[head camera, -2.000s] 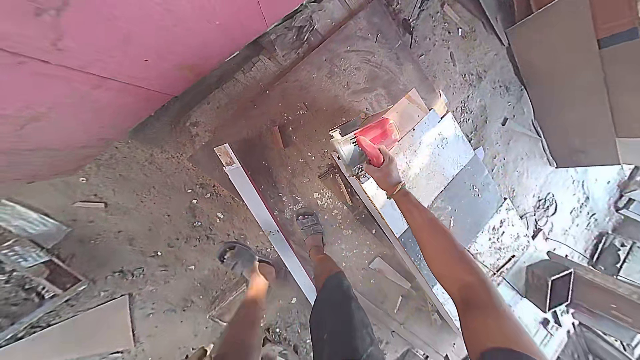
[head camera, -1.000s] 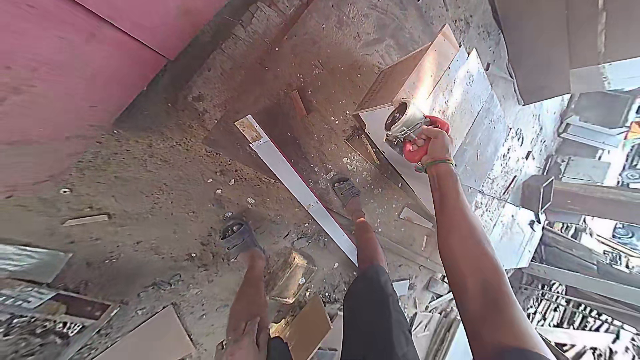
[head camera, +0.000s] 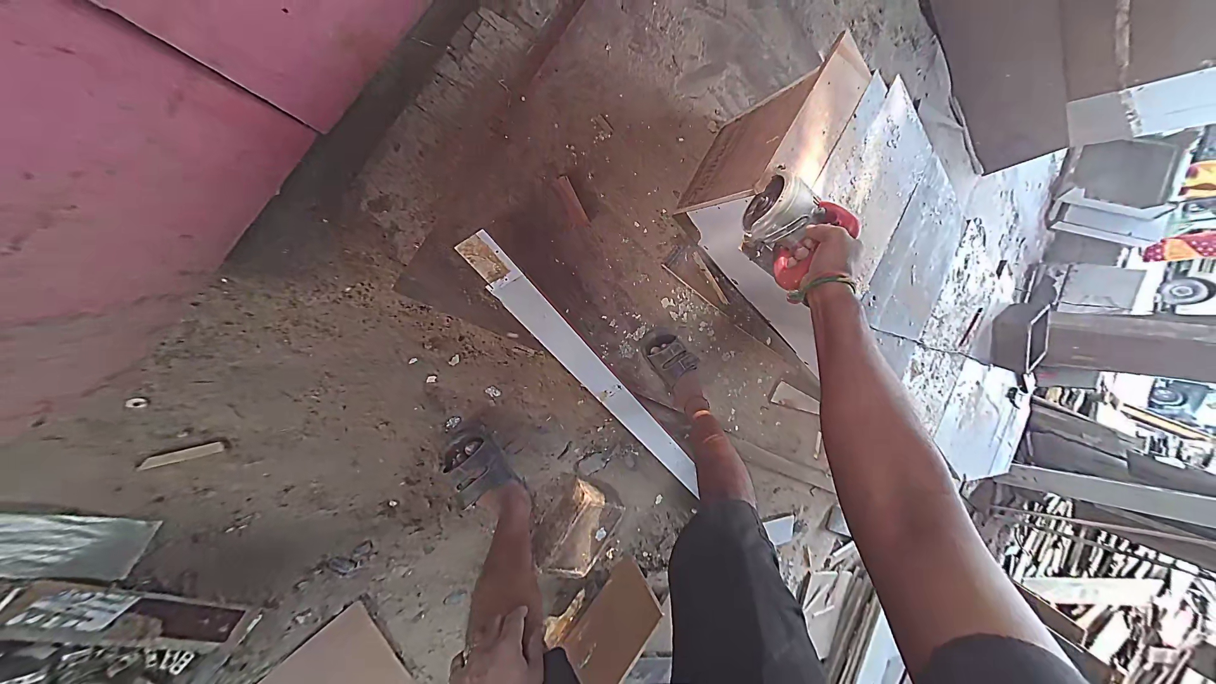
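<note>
Closed around the red handle of a handheld power tool (head camera: 781, 211), my right hand (head camera: 823, 255) is at the upper right. The tool has a round metallic front and stands at the near edge of a box-like stack of boards (head camera: 883, 190) with white and wood-coloured faces. My left hand (head camera: 499, 651) rests on my left leg at the bottom edge; its fingers are partly cut off by the frame. A long white strip of board (head camera: 589, 366) with a bare wood end lies on the ground between my feet.
Pink panels (head camera: 142, 180) stand at the upper left. Wood offcuts (head camera: 570, 527) lie near my feet, and a brown board (head camera: 613, 617) is at the bottom. Scrap boards and a pile of strips (head camera: 1102, 560) fill the lower right. A dark square tube (head camera: 1019, 334) lies at the right.
My left hand has come into view on my leg. The tool in my right hand has turned, so its round front shows where its side was seen before. The view has shifted.
</note>
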